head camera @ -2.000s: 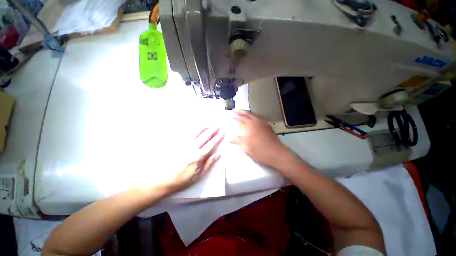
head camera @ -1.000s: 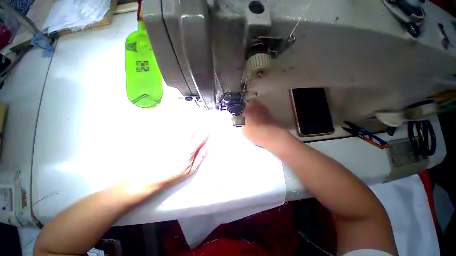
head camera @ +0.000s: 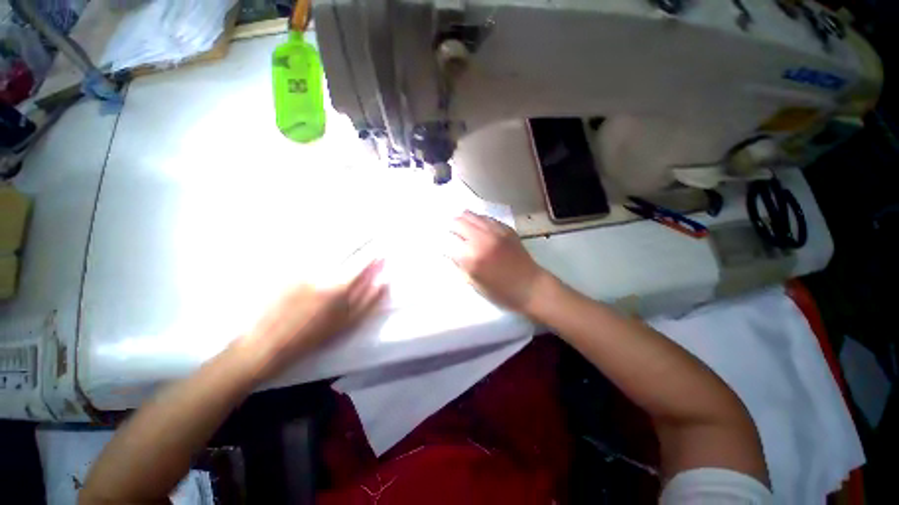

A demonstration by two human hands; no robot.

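Note:
A white fabric panel (head camera: 434,360) lies at the table's front, its corner hanging over the edge above the red lap cloth. Its upper part is overexposed and merges with the table. My right hand (head camera: 491,258) rests on the cloth just below and right of the presser foot (head camera: 440,170), fingers bent, palm down. My left hand (head camera: 330,311) is lower left on the cloth, blurred, fingers pointing up and right. Whether either hand pinches the fabric cannot be seen. The sewing machine (head camera: 611,74) stands above both hands.
A smartphone (head camera: 569,170) lies on the machine bed, with thread snips (head camera: 666,216) and black-handled scissors (head camera: 776,212) to its right. A lime-green tag (head camera: 298,89) hangs left of the head. White cloth (head camera: 764,380) hangs at lower right; more white material (head camera: 168,35) lies at upper left.
My right hand has come back down from beside the presser foot onto the cloth. My left hand has moved slightly left. The view has shifted, and less of the panel covers the front edge at right.

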